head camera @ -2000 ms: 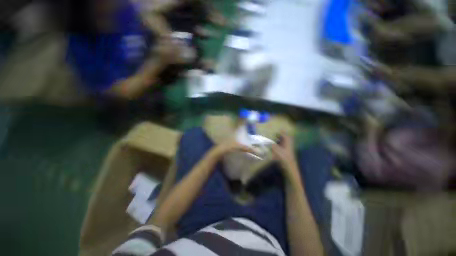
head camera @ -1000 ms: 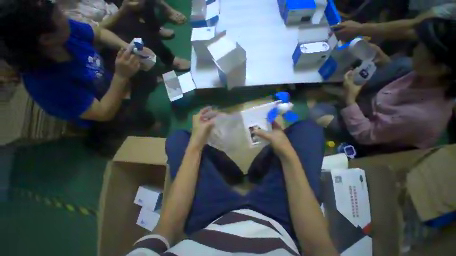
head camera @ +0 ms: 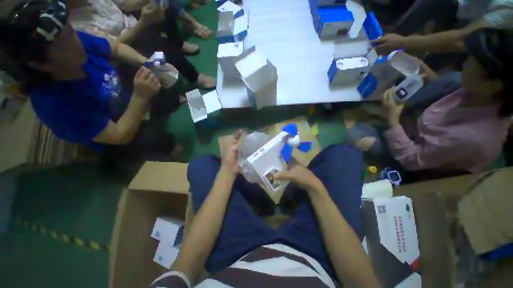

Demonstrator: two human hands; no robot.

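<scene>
A white boxy product unit [head camera: 268, 159] with bright blue lobes or blades at its upper right end is over my lap, tilted. My right hand [head camera: 298, 175] holds it at its lower right side, near a small dark picture or opening. My left hand [head camera: 230, 154] holds a clear, shiny plastic bag or insert [head camera: 245, 145] against the unit's left side. The plastic partly lies behind the unit, so its full shape is hidden.
A low white table [head camera: 301, 56] ahead carries open white boxes [head camera: 258, 73] and blue-and-white boxes [head camera: 349, 70]. Open brown cartons stand left [head camera: 126, 225] and right [head camera: 436, 242] of my legs. Seated people work on both sides.
Since one second ago, the unit has tilted and moved left and down, close to the plastic. My right hand has moved left and down with it; the plastic now looks bunched beside the unit.
</scene>
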